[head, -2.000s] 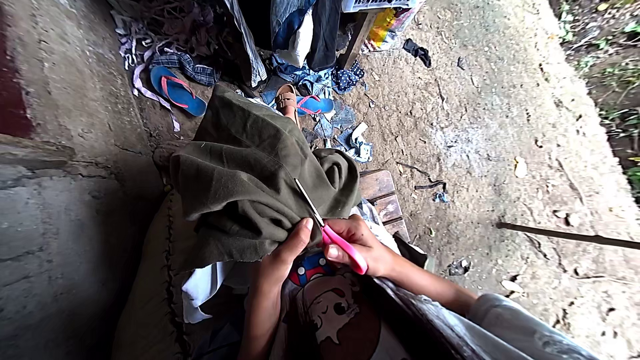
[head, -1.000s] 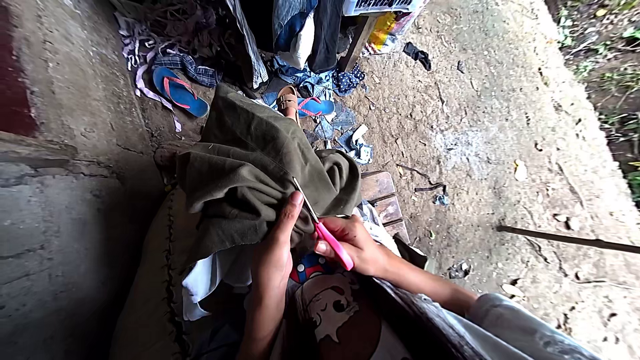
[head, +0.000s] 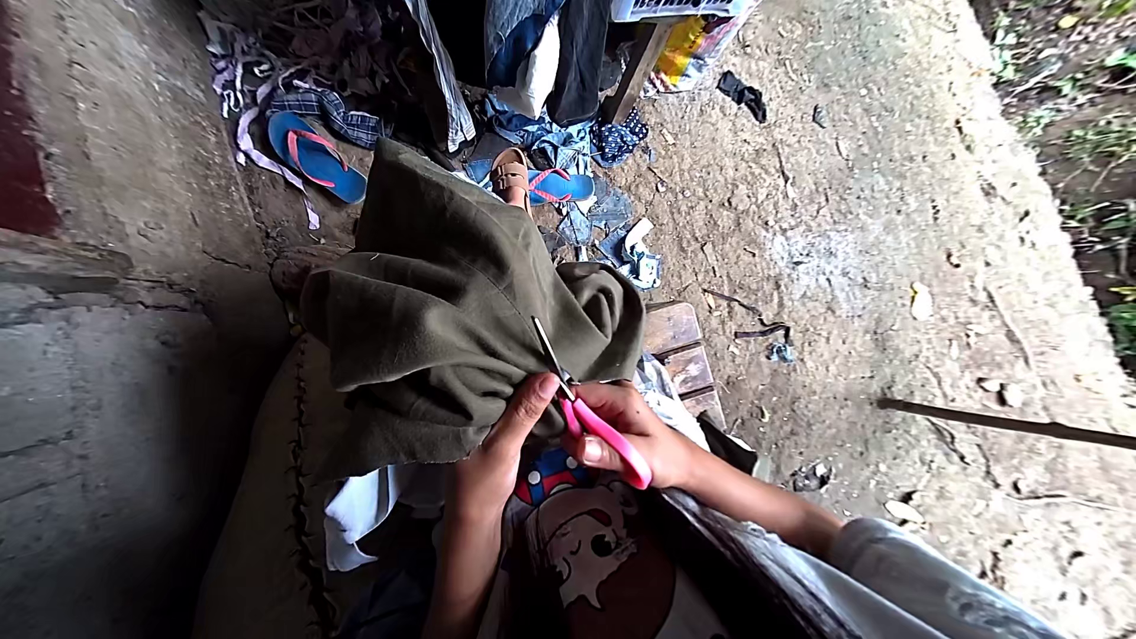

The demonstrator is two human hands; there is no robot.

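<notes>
A large piece of olive-green cloth [head: 444, 302] lies bunched over my lap and hangs forward. My left hand [head: 510, 435] grips its near edge, with the thumb on top and the fingers hidden beneath. In my right hand [head: 635, 435] is a pair of scissors with pink handles [head: 612, 444]. The metal blades lie over the cloth and point away from me, close to my left thumb. Whether the cloth sits between the blades is hard to tell.
Blue flip-flops [head: 315, 158] and denim scraps [head: 612, 209] lie on the ground ahead. A slatted wooden seat [head: 679, 355] shows beside the cloth on the right. To the left are a stitched sack [head: 266, 497] and a concrete wall [head: 98, 399]. A thin stick [head: 1003, 422] lies at right.
The scissors have shifted slightly in my right hand. My left thumb, stretched along the cloth beside the blades a second ago, is now lower, near the scissors' pivot.
</notes>
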